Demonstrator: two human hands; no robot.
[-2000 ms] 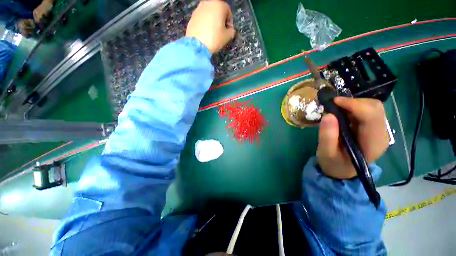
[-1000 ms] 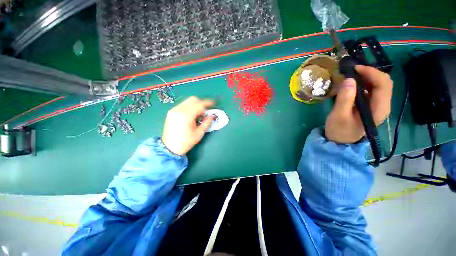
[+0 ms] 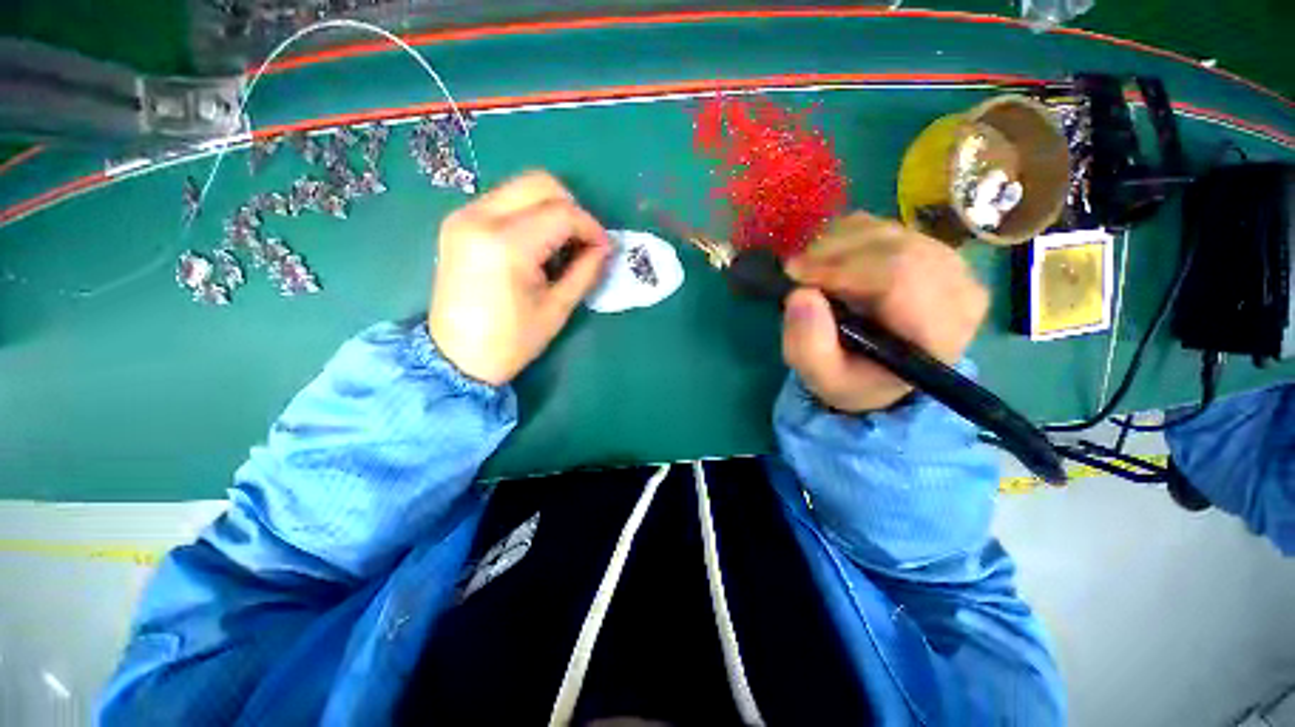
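Observation:
My right hand [image 3: 888, 305] holds the black soldering iron [image 3: 944, 384], its blurred tip pointing left above the mat, between the white pad and the red wires. The white pad [image 3: 618, 294] lies in front of me with small dark metal parts [image 3: 646, 267] on it. My left hand [image 3: 514, 270] is at the pad's left edge, thumb and fingers brought together; whether something small is between them cannot be told. Short red lead wires [image 3: 781, 178] lie in a loose pile beyond the pad. Small silver-grey components [image 3: 291, 274] lie in clusters at the left.
The round yellow-brown tub [image 3: 1037, 171] with whitish lumps stands right of the wires, by the black iron stand [image 3: 1136, 149]. A yellow sponge [image 3: 1075, 284] sits in its tray. A black box [image 3: 1236, 263] and another person's blue sleeve [image 3: 1243, 462] are at the right. Thin strand [image 3: 348, 26] curves at left.
My left hand has come back from the grey component tray to the white pad. My right hand has brought the iron from the tub leftward towards the pad. The view has shifted.

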